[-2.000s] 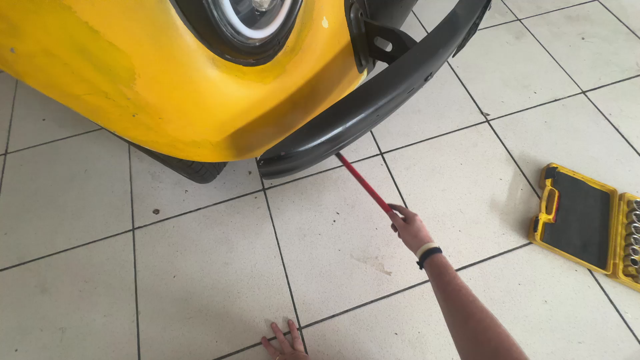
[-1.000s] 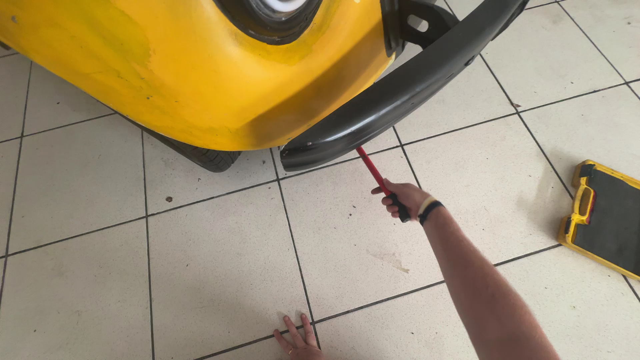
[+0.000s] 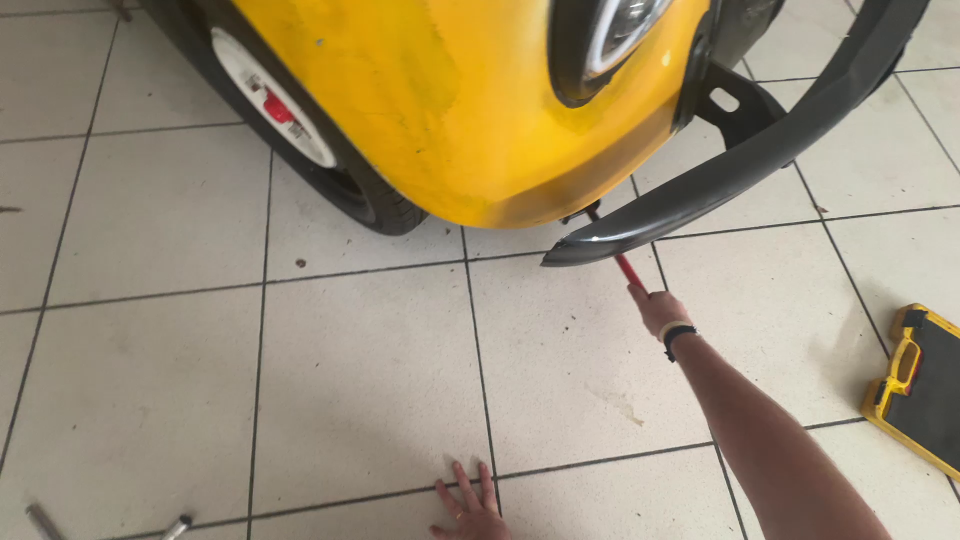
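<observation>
My right hand (image 3: 661,310) is closed around a red-shafted tool (image 3: 628,271), which runs up under the black tubular bumper bar (image 3: 697,196). The tool's far part passes behind the bar, close to the lower edge of the yellow vehicle body (image 3: 480,135); its tip is not clearly visible. My left hand (image 3: 472,510) rests on the floor tiles at the bottom, fingers spread, with nothing in it.
A yellow and black tool case (image 3: 930,382) lies at the right edge. The vehicle's wheel (image 3: 274,97) stands at upper left. Two metal rods or tubes (image 3: 178,527) lie partly in view at bottom left. A black bracket (image 3: 739,105) joins the bar.
The view has shifted, bringing the wheel into sight. My right hand is now closer to the bumper bar, with less of the red shaft showing. The left hand remains on the floor.
</observation>
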